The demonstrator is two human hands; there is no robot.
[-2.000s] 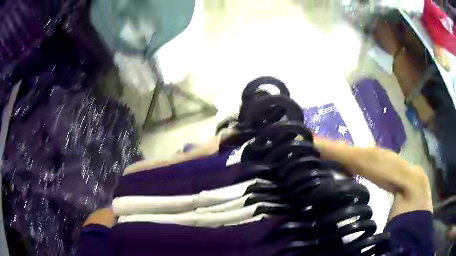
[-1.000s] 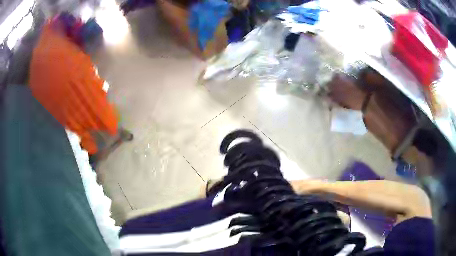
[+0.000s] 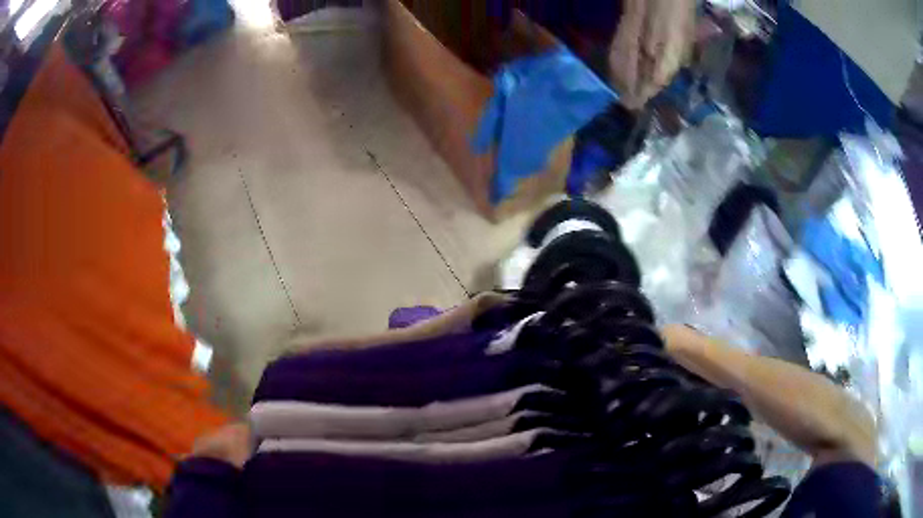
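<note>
A bunch of dark purple-looking garments (image 3: 395,486) with light ones (image 3: 395,420) among them lies across the lower middle, shoulders stacked. Their thick black hanger hooks (image 3: 648,354) form a coil at the right end. My left forearm passes beneath and along the far side of the bunch. My left hand (image 3: 493,307) shows partly at the far hooks, closed around the hanger necks. My right forearm reaches in from the lower right. Only the wrist end of my right hand (image 3: 683,344) shows; its fingers are hidden behind the hooks.
Orange garments (image 3: 81,273) hang close on the left. A brown carton (image 3: 435,101) with blue plastic (image 3: 536,106) stands ahead. Crumpled clear bags (image 3: 688,192) lie on the right. Tiled floor (image 3: 304,202) runs between them.
The orange garments, carton and blue plastic are nearer and larger. The white table, red item and dark shiny garments have left the view. The bunch stays held in front of me.
</note>
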